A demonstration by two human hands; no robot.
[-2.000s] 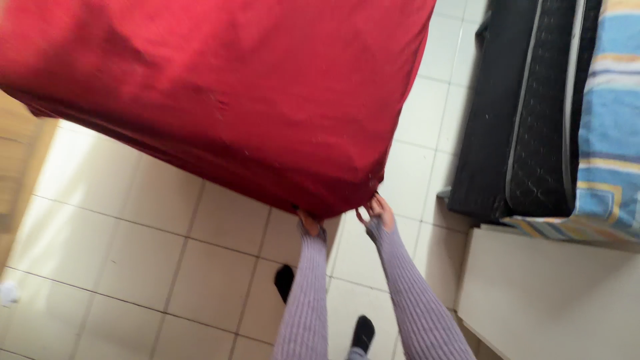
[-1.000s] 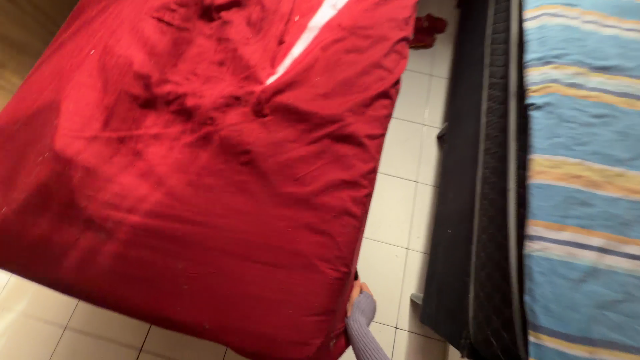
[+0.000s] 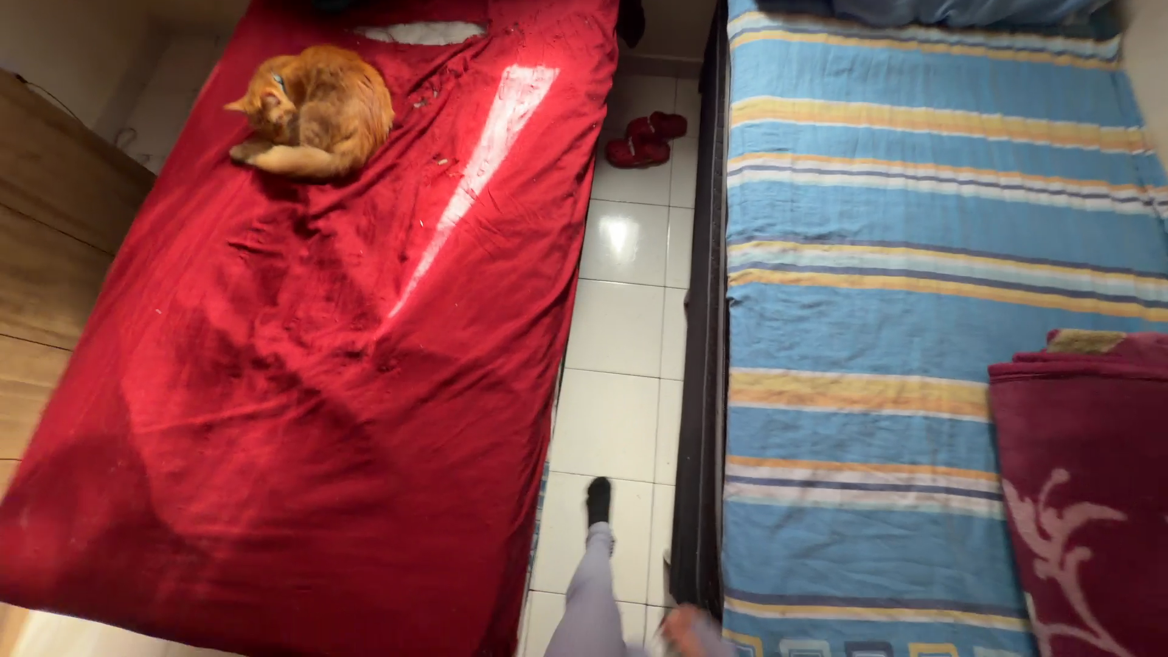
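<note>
A red fitted sheet (image 3: 365, 438) covers the bed on the left, wrinkled across its middle, with a whitish patch near its far end. An orange cat (image 3: 333, 105) lies curled on the sheet's far left part. At the bottom edge, between the two beds, my right hand (image 3: 686, 631) shows blurred and partly cut off, beside the near end of the dark bed base; nothing can be made out in it. My left hand is out of the frame.
A narrow tiled aisle (image 3: 611, 328) runs between the beds, with red clogs (image 3: 646, 140) at its far end. The dark bed base (image 3: 701, 365) borders it. On the right bed's striped sheet (image 3: 849, 328) lies a folded maroon blanket (image 3: 1086, 474). Wooden furniture (image 3: 55, 246) stands left.
Both hands were at the red sheet's near corner two seconds ago, one hand there a second ago; now neither is at it. The view has swung up the beds, bringing the cat into sight.
</note>
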